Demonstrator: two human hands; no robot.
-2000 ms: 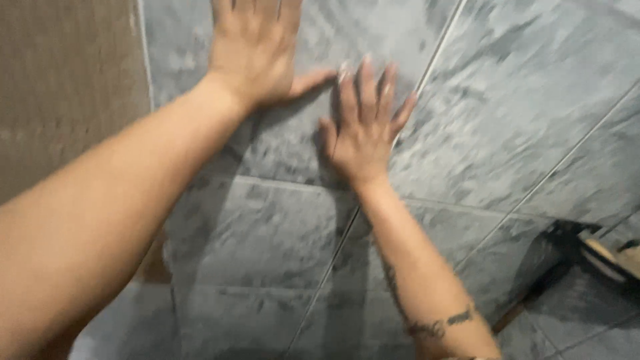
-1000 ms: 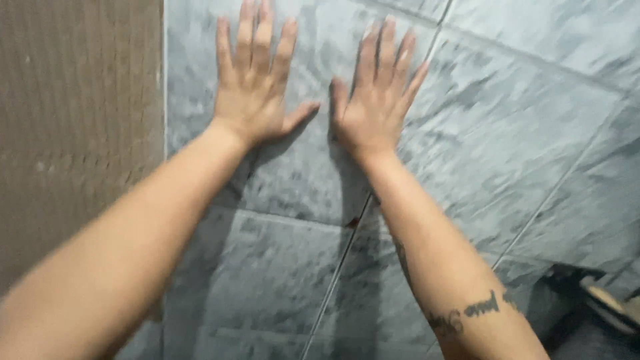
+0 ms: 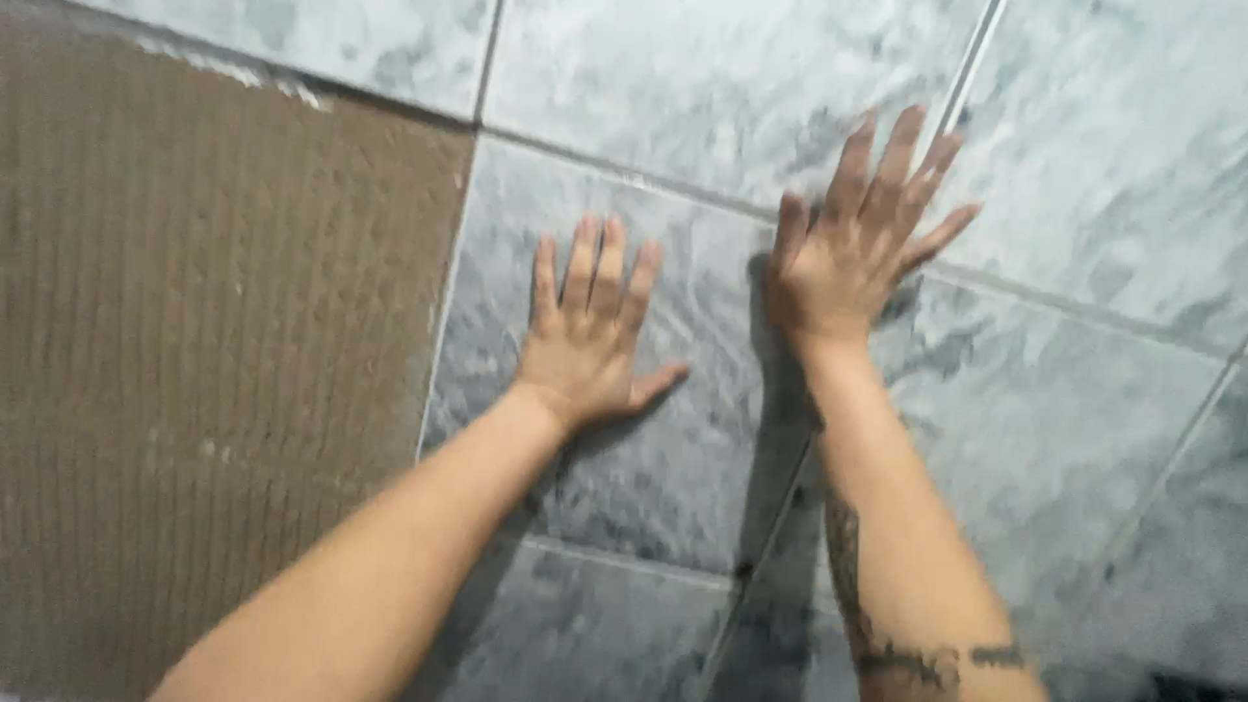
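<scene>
My left hand (image 3: 590, 327) lies flat with its fingers apart on a grey marbled tile (image 3: 673, 478) beside the ridged adhesive. Farther right, my right hand (image 3: 858, 239) is spread over the joint where this tile meets the tiles above and to the right. Neither hand holds anything. The tile's left edge borders the brown adhesive, and its lower right corner meets other tiles at a dark spot in the joint.
Combed brown adhesive (image 3: 214, 322) covers the left side. A row of tiles (image 3: 702, 88) runs across the top, with whitish bits along the edge above the adhesive. More marbled tiles (image 3: 1033, 419) lie at the right. A dark object shows at the bottom right corner.
My right hand has moved up and right on the tiles, away from my left hand. The view has shifted, showing the upper tile row and more adhesive.
</scene>
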